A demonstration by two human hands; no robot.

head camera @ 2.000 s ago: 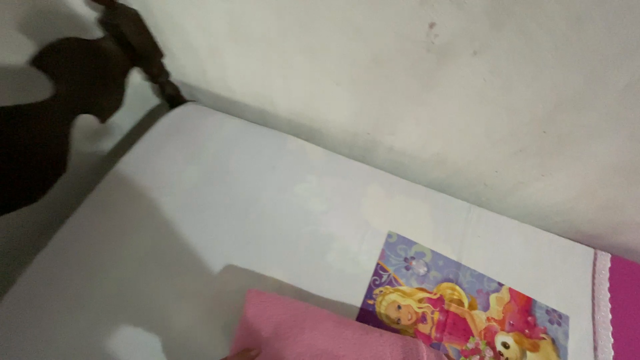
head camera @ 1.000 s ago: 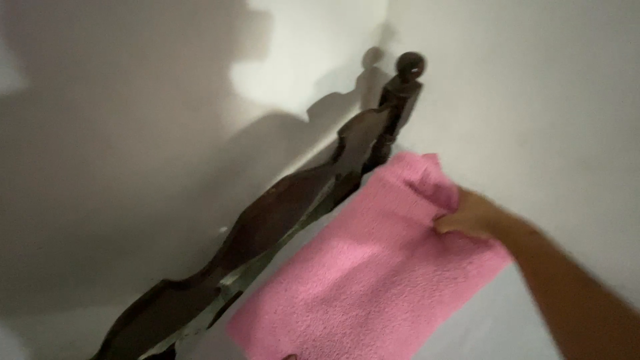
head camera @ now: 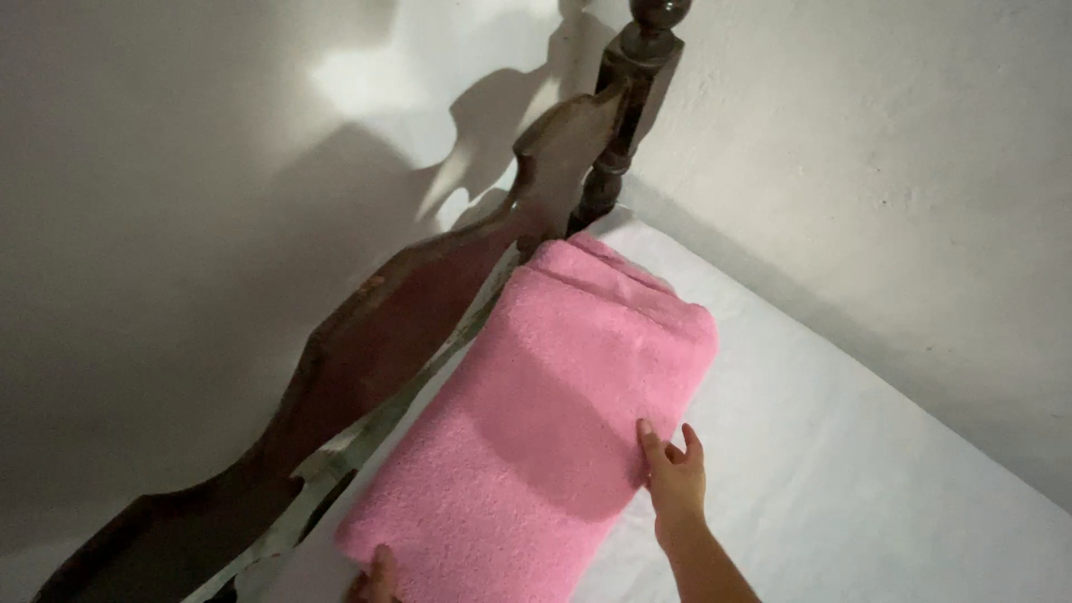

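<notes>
A folded pink fleecy blanket (head camera: 536, 402) lies on the white bed sheet (head camera: 804, 452), along the dark wooden headboard (head camera: 368, 327). At its right edge my right hand (head camera: 674, 473) has the thumb on top of the cloth and other fingers at the side, pinching the edge. My left hand (head camera: 375, 578) is at the near left corner, partly cut off by the frame's bottom, with fingers on the cloth; its grip is mostly hidden. The blanket's far end shows stacked folds near the bedpost.
A turned wooden bedpost (head camera: 624, 117) rises at the far corner. One pale wall (head camera: 888, 167) runs along the bed's far right side, another (head camera: 151, 209) stands behind the headboard.
The view has swung to the headboard. The blanket, held up beside the headboard a second ago, now lies on the sheet. My right hand has moved from its far end down its right edge.
</notes>
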